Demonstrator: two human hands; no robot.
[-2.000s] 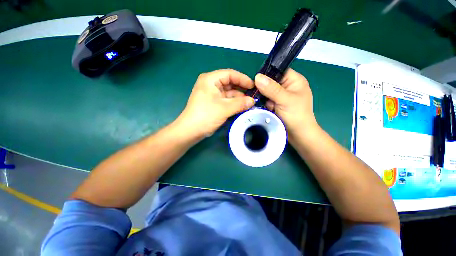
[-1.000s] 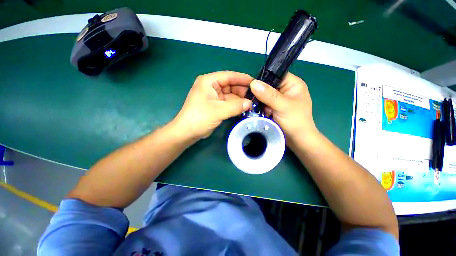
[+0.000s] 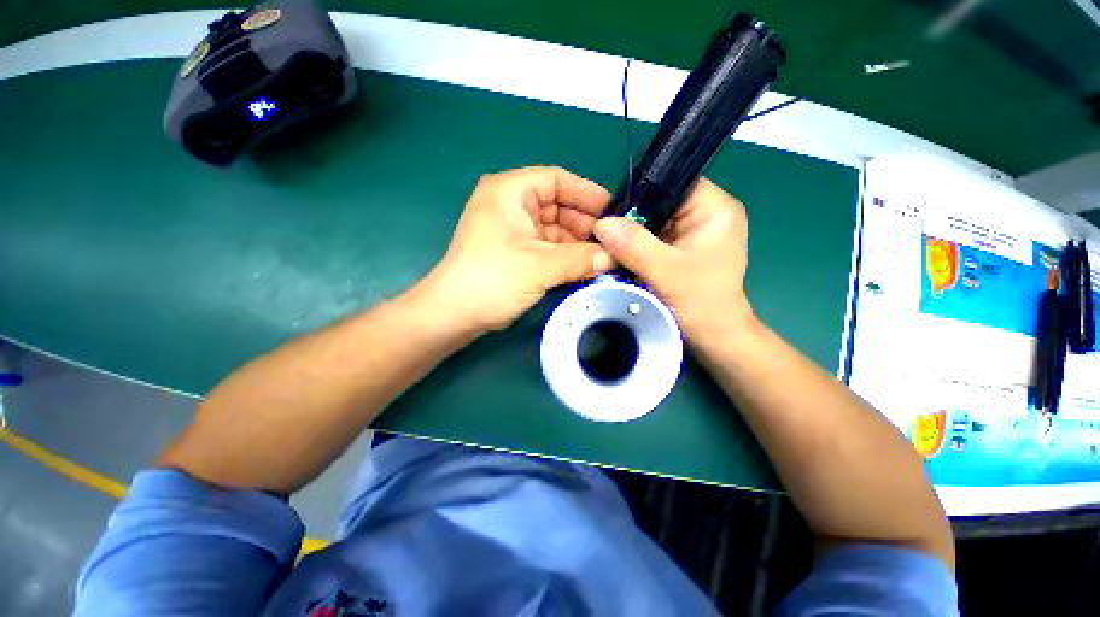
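A dryer head shows its silver-white ring face and black centre, below my hands. A glossy black handle shell points up and to the right from the joint. Thin dark lead wires stick out on both sides of the shell. A small greenish patch shows at the joint. My left hand pinches at the stem just above the ring; its fingertips partly hide the stem. My right hand grips the stem and the shell's lower end, with its thumb in front.
A grey-black device with a lit blue display stands at the upper left of the green bench. At right lies a printed work sheet, with black handle shells on it. A white edge strip runs behind.
The ring face has moved slightly down and left. The wires now spread out from both sides of the shell, and the greenish patch shows at the joint. Both hands keep hold.
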